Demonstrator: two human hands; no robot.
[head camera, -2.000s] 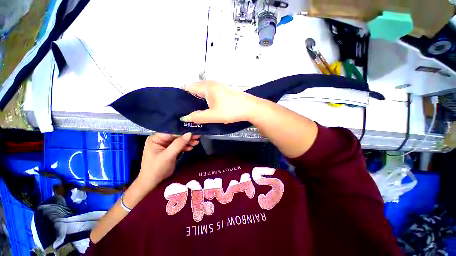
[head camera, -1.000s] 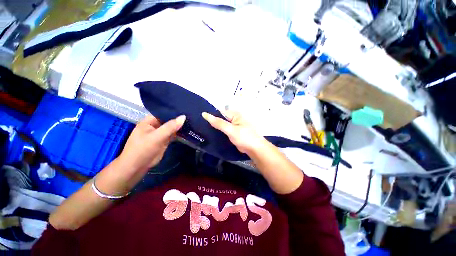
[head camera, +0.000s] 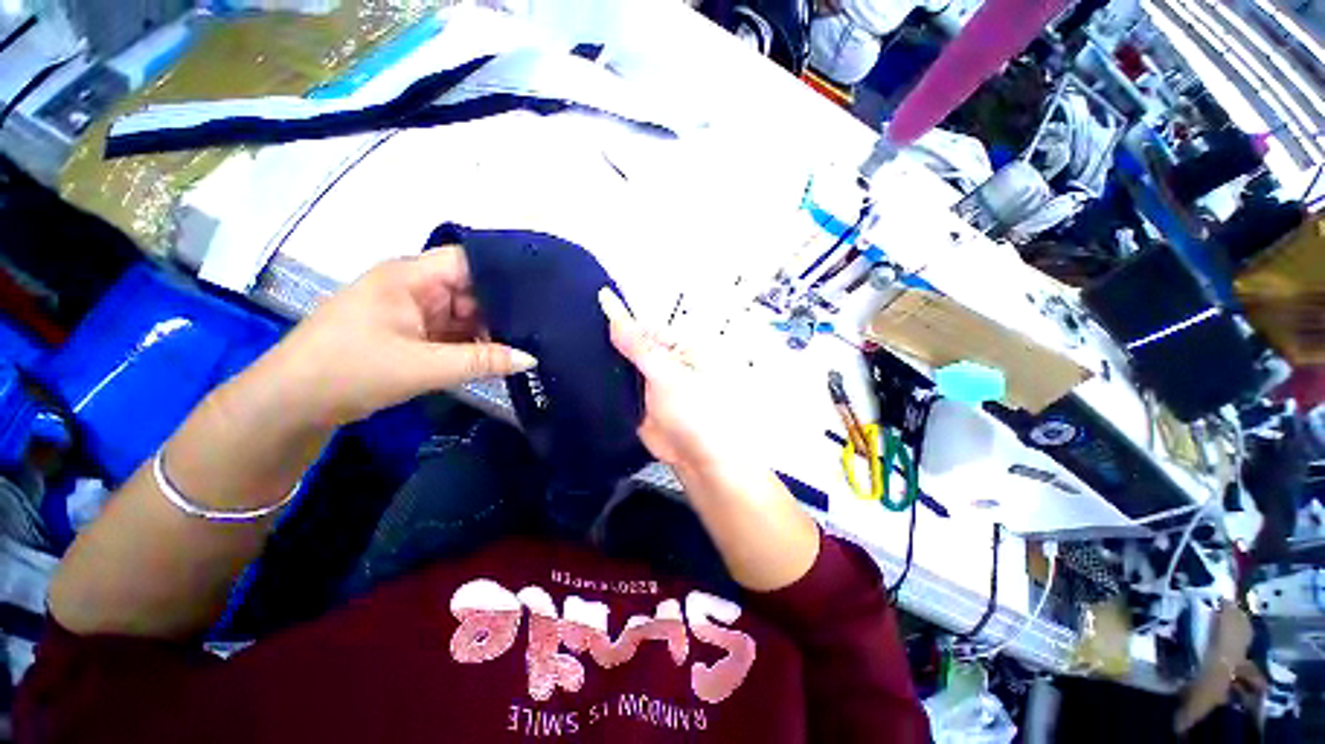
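A dark navy cloth band (head camera: 560, 305) is held up in front of my chest, over the table's front edge, and bends between my hands. A tiny label with white lettering (head camera: 536, 384) lies on it near my left thumb. My left hand (head camera: 414, 327) grips the band's left side, thumb in front, with the fingers partly behind the cloth. My right hand (head camera: 654, 385) holds the band's right side with the thumb in front; its other fingers are mostly hidden.
The sewing machine (head camera: 930, 262) stands at the right with a brown cardboard piece (head camera: 974, 346) and a mint block (head camera: 969, 382). Yellow and green handled tools (head camera: 879, 465) lie before it. Dark and pale strips (head camera: 363, 114) lie at the table's far left. A blue crate (head camera: 160, 378) is below left.
The view has swung right, showing more of the machine and room. The band is raised and bent more, and my left hand has curled around its left end.
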